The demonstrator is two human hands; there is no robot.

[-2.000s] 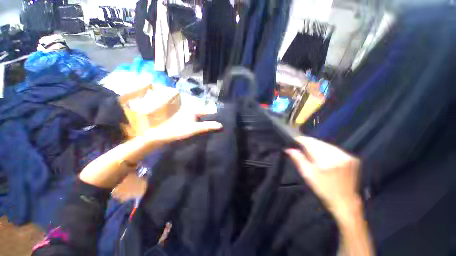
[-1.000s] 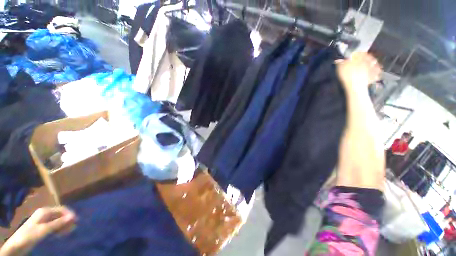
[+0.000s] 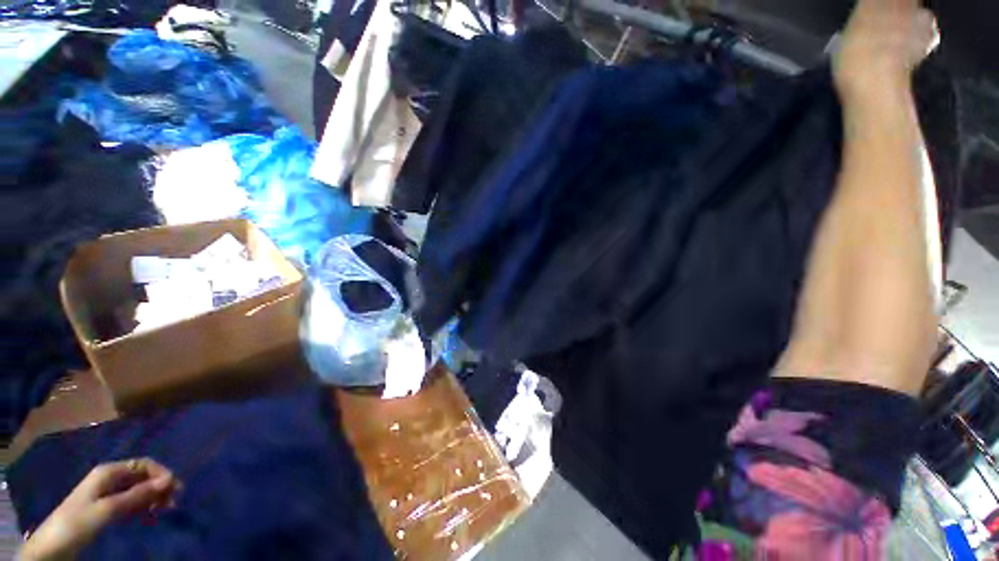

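A row of dark navy and black garments [image 3: 701,263] hangs from a metal rail [image 3: 646,24] at the upper right. My right hand [image 3: 882,49] is raised at the rail's end beside the nearest black garment; its fingers are cut off or blurred, and I cannot tell what they hold. My left hand [image 3: 115,499] is low at the left, its fingers loosely curled, above a navy garment [image 3: 241,471] lying flat on the table. I see nothing held in it.
An open cardboard box [image 3: 197,362] with white labels [image 3: 203,287] stands behind the navy garment. A clear plastic bag [image 3: 351,318] is beside it on the brown table [image 3: 433,471]. Blue bags [image 3: 181,93] lie behind. A dark garment heap [image 3: 66,230] is at the left.
The black garment on its hanger went from between both hands to the rail. My right hand is now higher and further right; the hanging garments fill more of the view.
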